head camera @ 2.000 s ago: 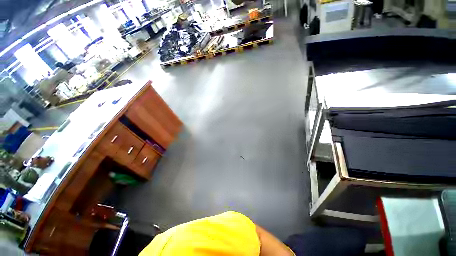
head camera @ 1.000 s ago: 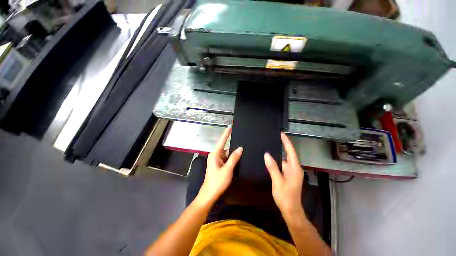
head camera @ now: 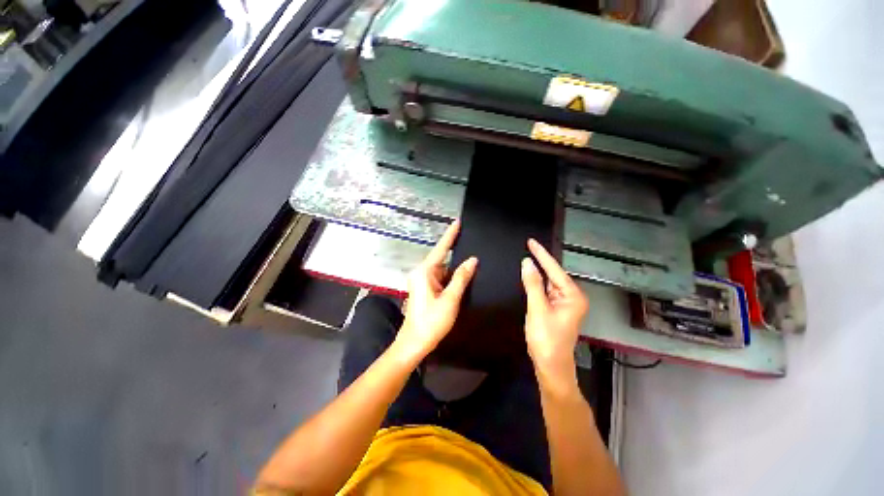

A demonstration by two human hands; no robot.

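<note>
A black strip (head camera: 510, 208) lies lengthwise on the worn green-grey machine bed (head camera: 334, 179). Its far end passes under the arm of the green strip-cutting machine (head camera: 485, 53), where it is hidden. Its near end hangs towards my body and merges with my dark trousers. My left hand (head camera: 434, 295) is at the strip's left edge, thumb over the edge. My right hand (head camera: 552, 302) is at its right edge, thumb and index finger close together near the edge.
Loose black strips (head camera: 218, 184) lie on the side table at the left, with a curved dark stack (head camera: 107, 87) beyond. A small-tools tray (head camera: 693, 315) and a red container (head camera: 744, 281) stand right of the bed. A wooden bin (head camera: 741, 34) is behind the machine.
Since two seconds ago the view has swung from the floor and desk to the machine. Over the last second, the strip and both hands have moved slightly forward towards the machine's arm.
</note>
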